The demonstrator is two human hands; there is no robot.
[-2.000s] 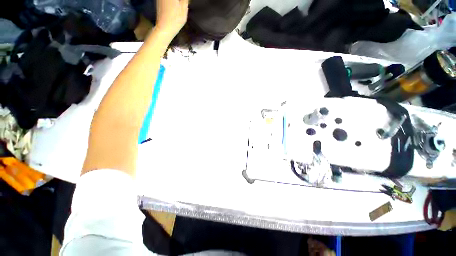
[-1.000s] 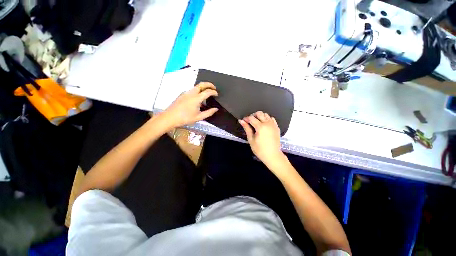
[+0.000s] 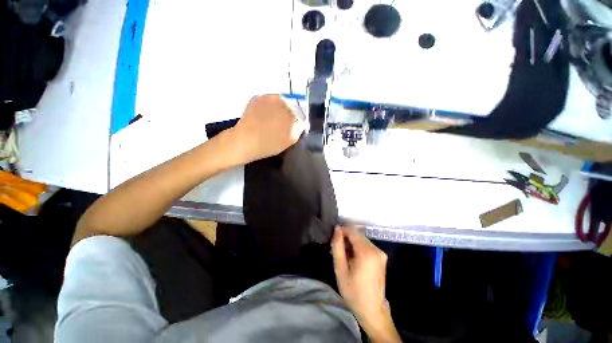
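Observation:
A dark fabric panel (image 3: pixel 285 194) hangs from beside the needle area of the white sewing machine (image 3: pixel 436 67) over the table's front edge. My left hand (image 3: pixel 270 127) is closed on the panel's upper part, just left of the presser foot area (image 3: pixel 351 137). A small dark end of cloth sticks out left of this wrist. My right hand (image 3: pixel 359 261) pinches the panel's lower right edge, in front of the table edge. The needle itself cannot be made out.
Thread snips (image 3: pixel 535 185), a flat brown bar (image 3: pixel 500 213) and a small dark piece (image 3: pixel 532 162) lie at the right. Red-handled scissors (image 3: pixel 590 214) are at the far right. Blue tape (image 3: pixel 127 67) is on the table at left. A measuring tape (image 3: pixel 436 236) runs along the front edge.
The panel has gone from flat on the table to hanging beside the needle area. My left hand has moved up to the machine head; my right hand is lower, off the table edge. The view has shifted.

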